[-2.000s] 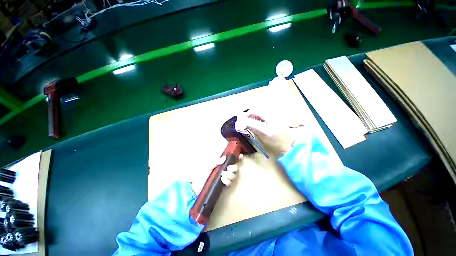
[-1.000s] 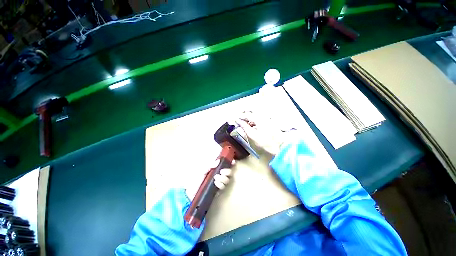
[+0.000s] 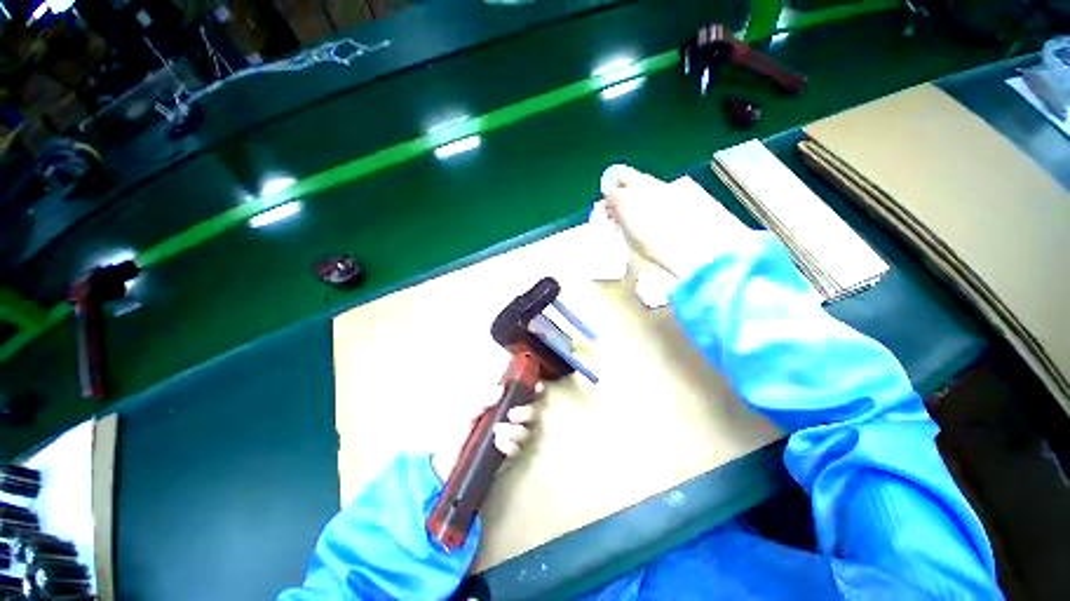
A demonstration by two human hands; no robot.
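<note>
The dark-red handheld appliance (image 3: 469,479) lies slantwise over the tan board (image 3: 610,434), its dark head (image 3: 530,319) pointing up and away. Two thin grey-blue pieces stick out from the head to the right. My left hand (image 3: 513,425) is closed around the upper handle. My right hand (image 3: 675,229) is away from the appliance, its fingers around the top of the white bottle (image 3: 608,256) at the board's far edge. A small white piece (image 3: 654,285), perhaps cloth, shows beneath this hand. Glare washes out both hands and the bottle.
On the green belt beyond are a small dark-red part (image 3: 339,270) and more appliances at left (image 3: 90,340) and right (image 3: 763,65). Pale strips (image 3: 804,217) and brown cardboard sheets (image 3: 962,188) are stacked at right. Black cylinders (image 3: 47,558) lie at lower left.
My right hand has left the appliance's head and moved up and right to the bottle. My left hand still holds the handle. The loose belt part appears further left.
</note>
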